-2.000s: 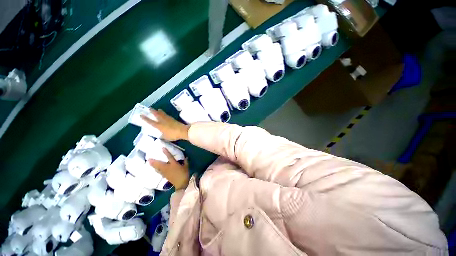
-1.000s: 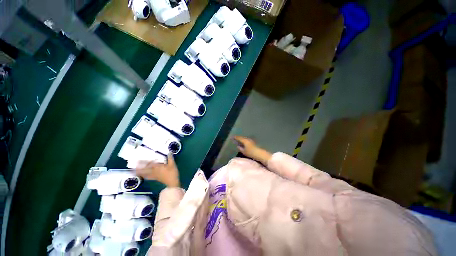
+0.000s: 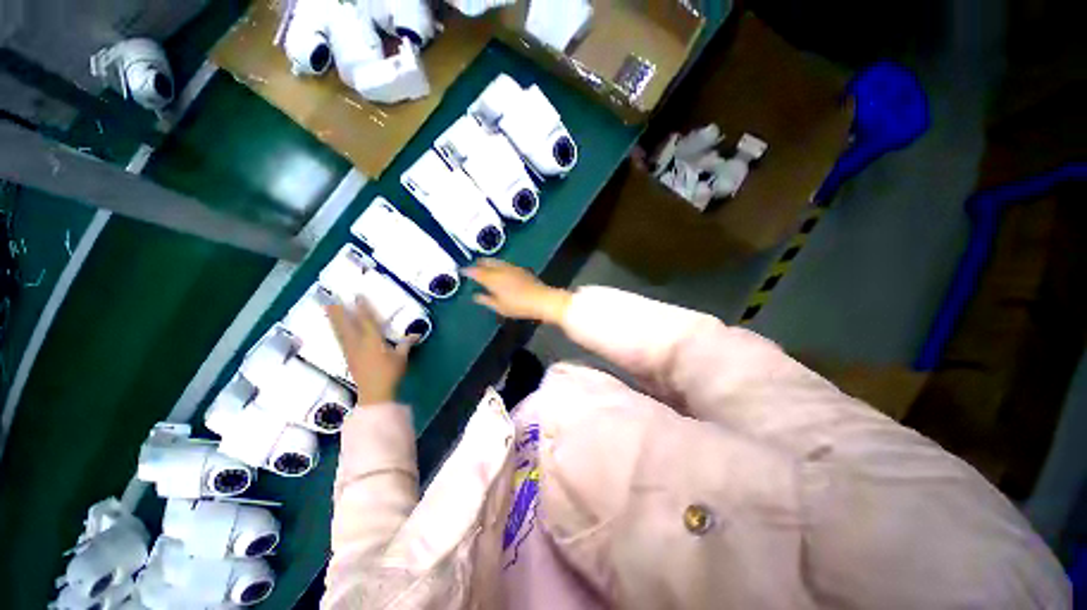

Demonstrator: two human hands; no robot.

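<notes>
White security cameras with black round lens faces lie side by side in a slanting row on the green bench top (image 3: 570, 212). My left hand (image 3: 368, 343) rests over a security camera (image 3: 315, 334) in the middle of the row, fingers spread, partly hiding it; whether it grips is unclear. My right hand (image 3: 513, 292) is open and holds nothing, just right of the lens end of another security camera (image 3: 408, 250). The upper end of the row has a security camera (image 3: 525, 125) near the carton.
Flattened cardboard (image 3: 372, 134) with loose cameras lies at the row's upper end, beside a shallow open carton (image 3: 650, 42). A large cardboard box (image 3: 787, 113) with white parts stands on the floor. A conveyor belt (image 3: 107, 346) and a grey metal post (image 3: 155, 203) are at left.
The view has shifted toward the upper end of the row. My right hand has moved from beyond the bench edge to beside the lens ends. My left hand has moved further up the row.
</notes>
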